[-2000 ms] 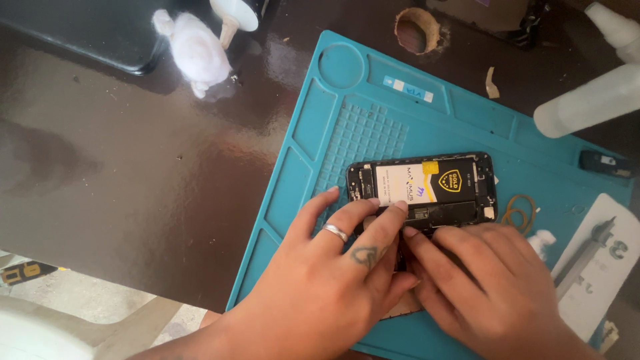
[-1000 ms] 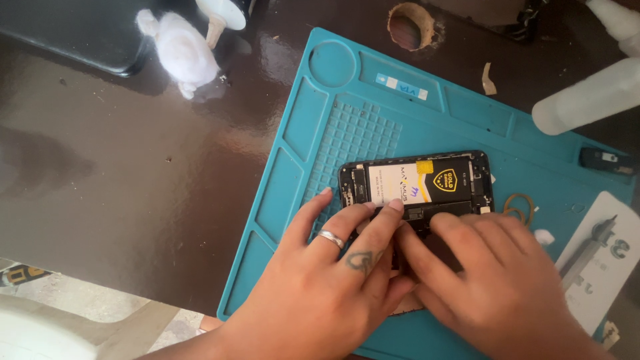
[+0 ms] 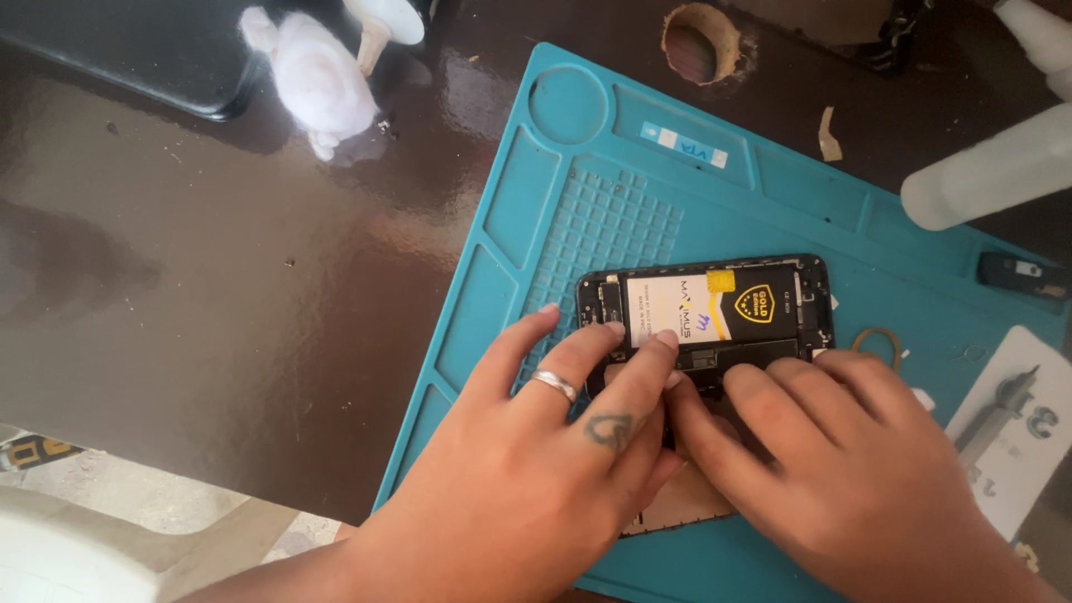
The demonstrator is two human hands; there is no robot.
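An opened smartphone (image 3: pixel 816 289) lies on a teal silicone repair mat (image 3: pixel 469 335), its inside facing up. A black and white battery (image 3: pixel 670 306) with a gold shield emblem sits in its frame. My left hand (image 3: pixel 544 444), with a silver ring, rests its fingertips on the battery's lower edge and the phone's left end. My right hand (image 3: pixel 829 452) has its bent fingers along the phone's lower edge, its index fingertip meeting my left fingers. A flat panel (image 3: pixel 678 502), partly hidden, lies beneath both hands. Whether either hand grips anything is hidden.
White cotton (image 3: pixel 322 79) lies at the upper left beside a white funnel-shaped thing (image 3: pixel 394 21). A cardboard ring (image 3: pixel 702 42) stands beyond the mat. On the right are a translucent bottle (image 3: pixel 992 172), a rubber band (image 3: pixel 879 339), a small black part (image 3: pixel 1022 275) and a white card (image 3: pixel 1013 419).
Both hands stay at the phone's lower edge with only small finger shifts. The view has moved slightly.
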